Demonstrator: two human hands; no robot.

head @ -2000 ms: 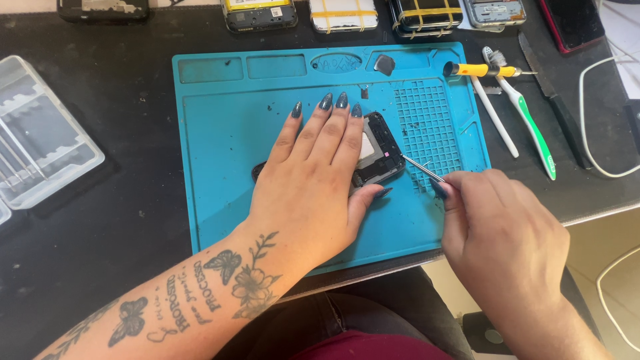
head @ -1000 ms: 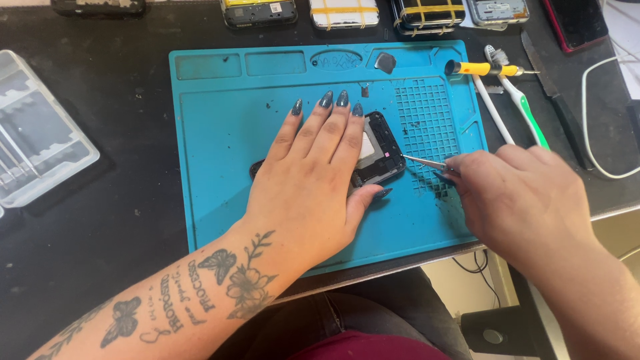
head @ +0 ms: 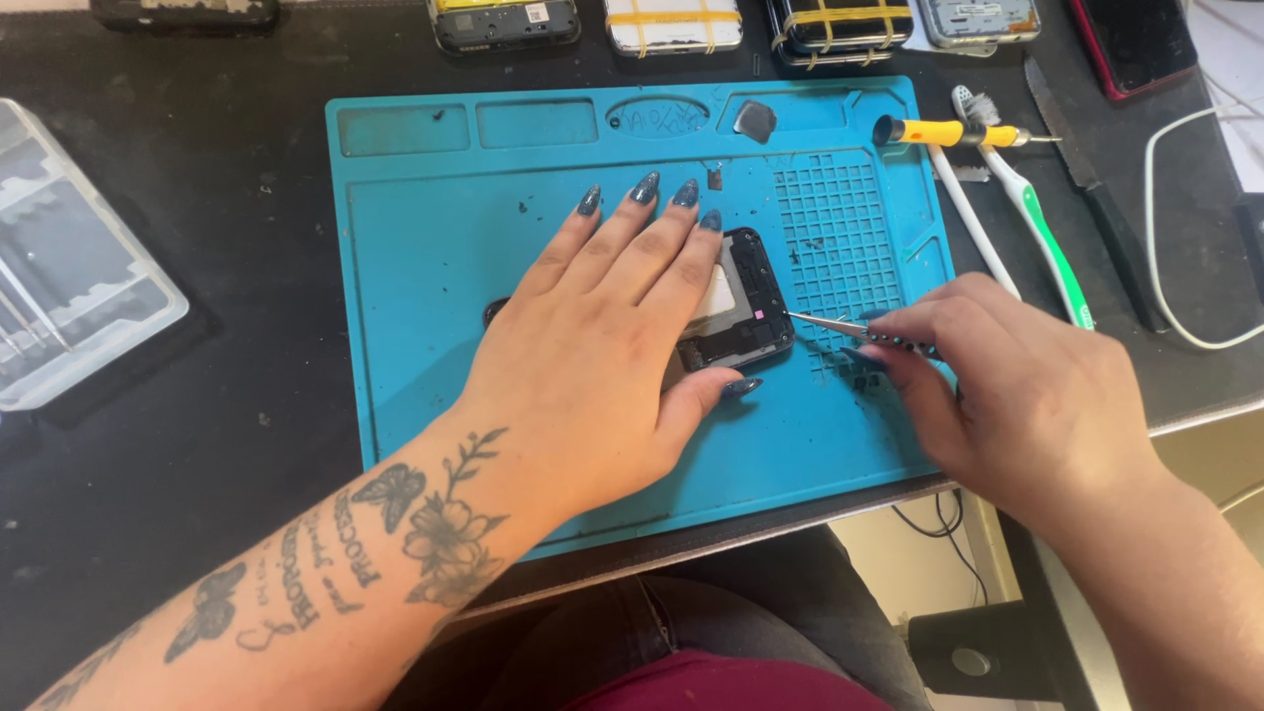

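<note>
An opened smartphone body (head: 752, 286) lies on a blue silicone repair mat (head: 444, 227). My left hand (head: 592, 316) rests flat across it, fingers extended, covering its middle; a black end shows right of the fingers and a small corner shows to the left. Between thumb and fingers, my right hand (head: 987, 385) grips a thin pointed metal tool (head: 839, 324), likely tweezers. Its tip meets the phone's right edge. Small dark crumbs lie on the mat's grid near the tool.
Along the back stand phones bound with rubber bands (head: 674, 25). Right of the mat are a yellow screwdriver (head: 938, 132), a green-and-white toothbrush (head: 1042, 232), a knife (head: 1111, 217), a white cable (head: 1153, 237) and a red-edged phone (head: 1136, 44). A clear plastic case (head: 148, 267) lies left.
My right hand has shifted its grip and angle on the tool since the earliest frame; the tip stays by the phone's right edge. My left hand has kept its place on the phone.
</note>
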